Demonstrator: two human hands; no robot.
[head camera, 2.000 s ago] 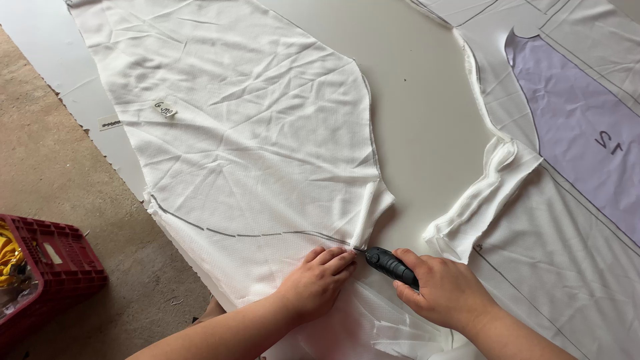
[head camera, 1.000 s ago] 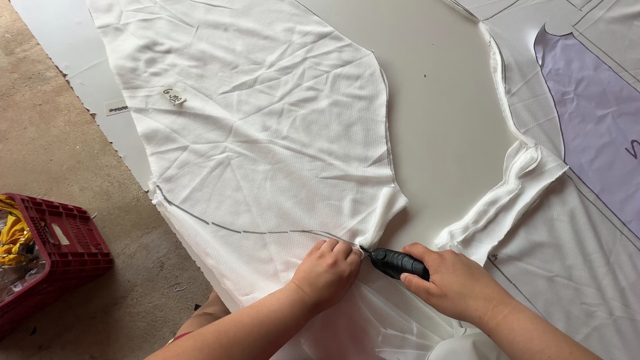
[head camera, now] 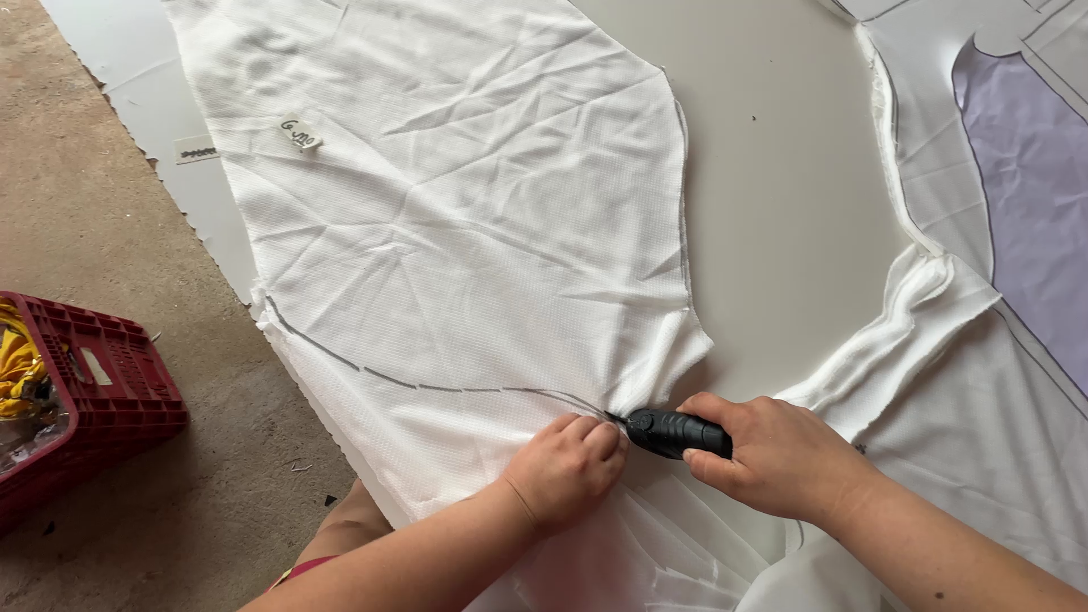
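My right hand (head camera: 769, 455) grips a black-handled cutting tool (head camera: 678, 433), its narrow metal tip pointing left at the edge of a white fabric (head camera: 476, 204). Just left of that tip, my left hand (head camera: 571, 467) lies on the fabric with curled fingers, pinching its edge; the fingertips are partly hidden. A dark dashed line (head camera: 391, 380) curves over the cloth from the left edge to the tool's tip. A small tag with handwriting (head camera: 300, 133) sits on the fabric's upper left. Loose white cloth hangs in folds below my hands.
The fabric lies on a pale table (head camera: 765, 212). At right are folded white fabric strips (head camera: 909, 340) and a lilac piece (head camera: 1037, 195) under or among sheer white cloth with drawn lines. A red plastic crate (head camera: 127, 408) holding yellow material (head camera: 19, 357) stands on the concrete floor at left.
Both hands stay at nearly the same place on the line, with the tool still in my right hand. The view has shifted slightly.
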